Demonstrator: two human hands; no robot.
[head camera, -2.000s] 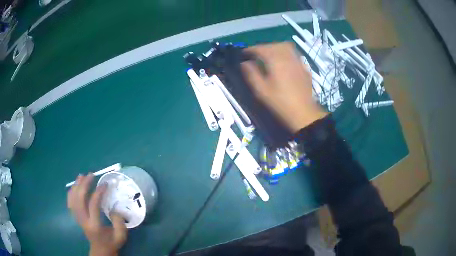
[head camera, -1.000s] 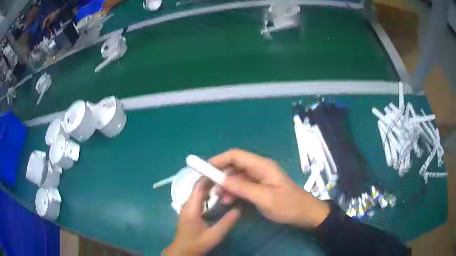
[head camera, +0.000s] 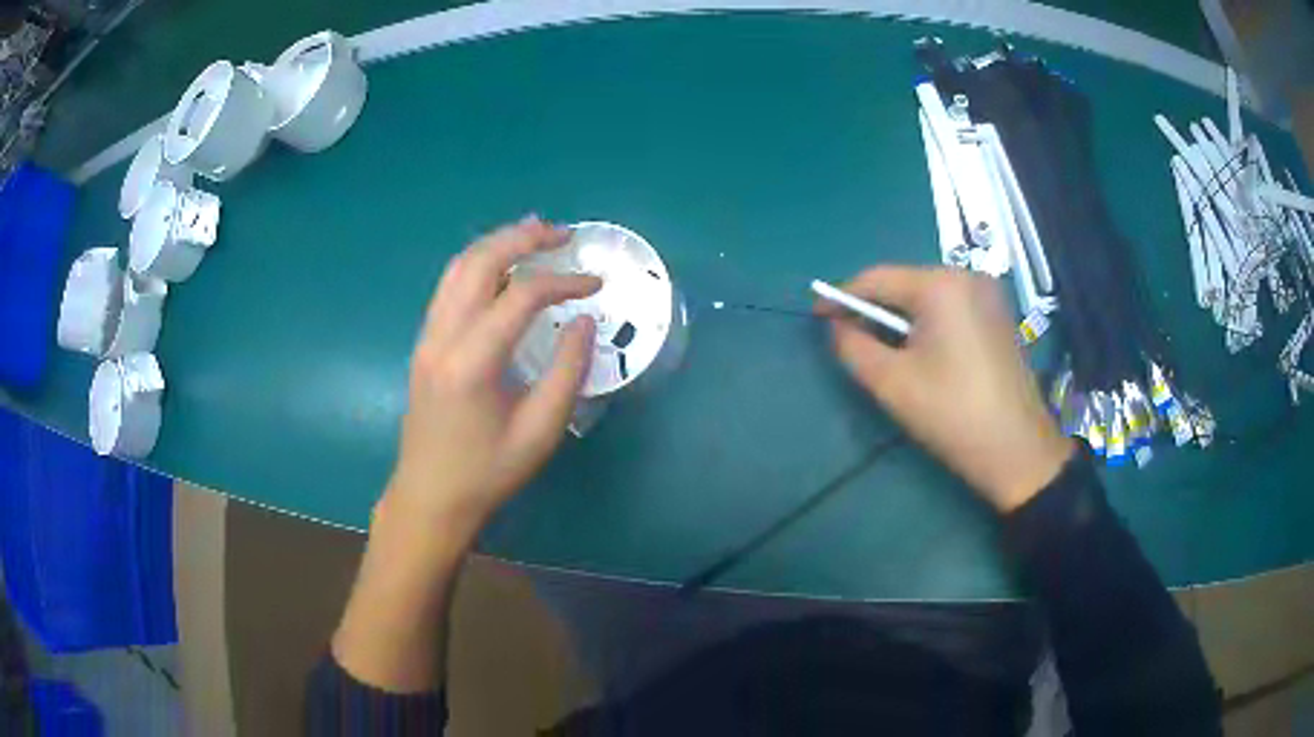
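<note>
A white round camera housing (head camera: 628, 288) lies open side up on the green bench. My left hand (head camera: 497, 338) is on its left side, with fingertips and thumb inside the cup, gripping it. My right hand (head camera: 937, 367) is to the right of the housing and holds a short white rod (head camera: 860, 307) between thumb and fingers. A thin dark wire runs from near that hand toward the housing, and a black cable (head camera: 793, 516) trails from below the hand to the bench's front edge. My palm hides where the cable starts.
Several white housings (head camera: 219, 121) stand at the left. A black cable bundle (head camera: 1059, 187) with white rods lies at the right, and more white antennas with fine wires (head camera: 1218, 216) at the far right. Blue bins (head camera: 87, 533) are at the left edge. A pale rail (head camera: 605, 25) runs behind.
My right hand has moved right, away from the housing, with the white rod in it. My left hand still grips the housing. The view has tilted down, so the belt is mostly out of view.
</note>
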